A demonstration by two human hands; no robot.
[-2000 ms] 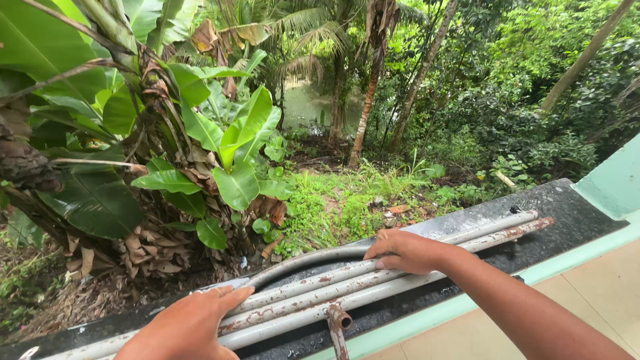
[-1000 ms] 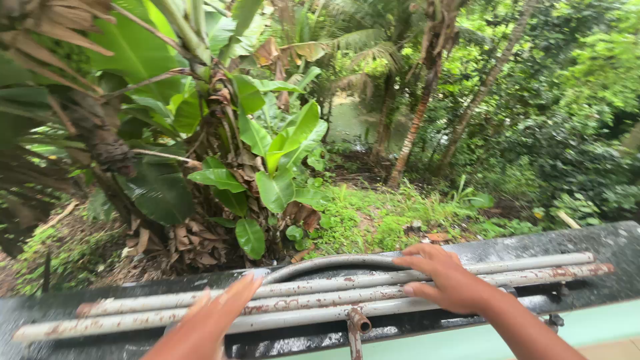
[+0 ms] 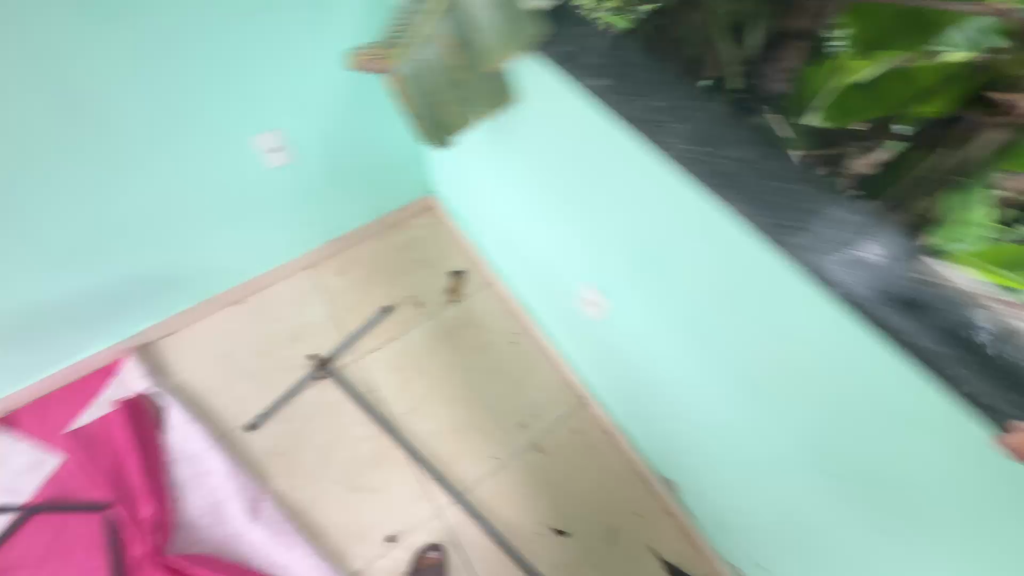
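Note:
What looks like my left hand point(image 3: 1014, 440) is cut off by the right edge, beside the black ledge point(image 3: 720, 192); its grip is hidden. I do not see my right hand. A thin metal pole with a crossbar point(image 3: 416, 452) lies on the tiled floor. Over the corner of the low wall hangs a blurred grey-green thing point(image 3: 456, 80), perhaps cloth. Bright pink and white sheeting point(image 3: 144, 480) lies at lower left, with dark thin bars over it.
Mint-green walls point(image 3: 160, 80) meet at a corner, with a small white plate on each. A small dark object point(image 3: 455, 286) and bits of debris lie on the floor. The tip of a foot point(image 3: 430, 558) shows at the bottom. Broad leaves point(image 3: 904, 72) grow beyond the ledge.
The view has swung strongly toward the room's corner and floor. The grey pipes on the ledge, which both hands were on or beside, are out of view, and so is my right hand.

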